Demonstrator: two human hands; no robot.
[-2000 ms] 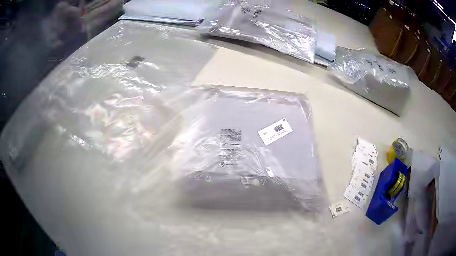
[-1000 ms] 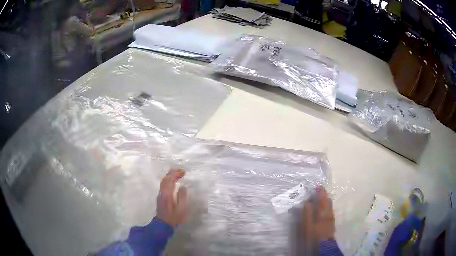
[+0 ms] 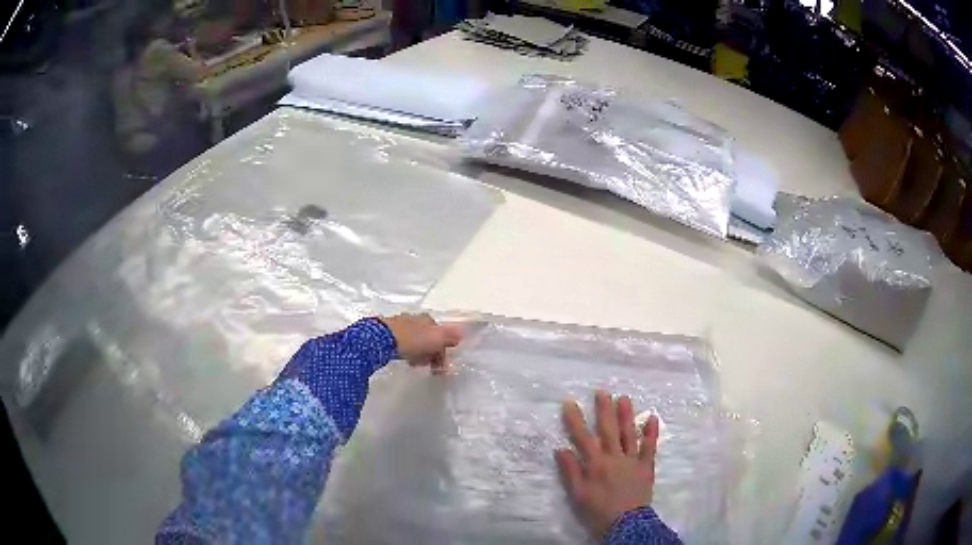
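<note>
The packed item, a pale grey flat rectangle in shiny clear film, lies in front of me on the table. My left hand is at its upper left corner, with the fingers curled on the film edge. My right hand lies flat on its right part, palm down with fingers spread. A bit of white label shows beside the right fingertips; the rest is hidden. Empty poly bags lie flat at the left, partly under my left arm.
Barcode labels, a blue tape dispenser and a yellow tape roll are at the lower right. Filled bags and a pale blue folded stack lie at the far side. Brown bags stand far right.
My left hand has moved up and right to the film's corner, its fingers now curled. My right hand has moved left and lies spread on the film.
</note>
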